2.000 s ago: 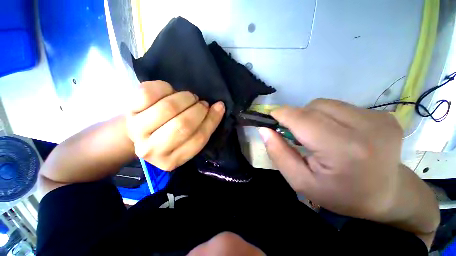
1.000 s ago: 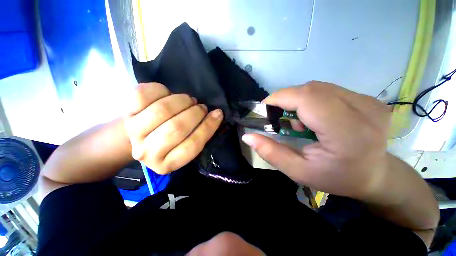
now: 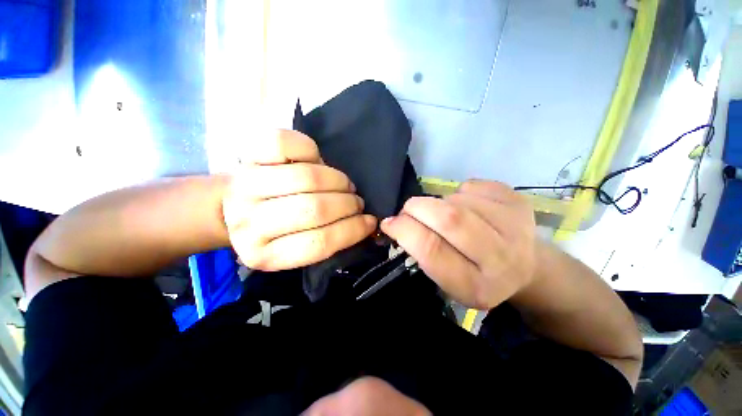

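Observation:
A piece of black fabric (image 3: 362,134) is held up in front of my body, over the near edge of the table. My left hand (image 3: 297,203) grips it from the left with curled fingers. My right hand (image 3: 468,240) pinches the fabric's edge beside the left fingertips. The thread snips (image 3: 382,272) are tucked in my right palm, with their blades pointing down to the left. My fingers hide the pinched spot and the snips' handles.
The pale machine bed (image 3: 521,106) with yellow tape (image 3: 614,106) lies beyond the fabric. A black cable (image 3: 626,195) is coiled at right. A large blue crate (image 3: 138,89) stands at left. Blue bins (image 3: 724,219) are at the right edge.
The snips' blades have left the fabric and now point down from my right palm. My right fingertips have moved in to pinch the fabric beside my left. The view has shifted to the right.

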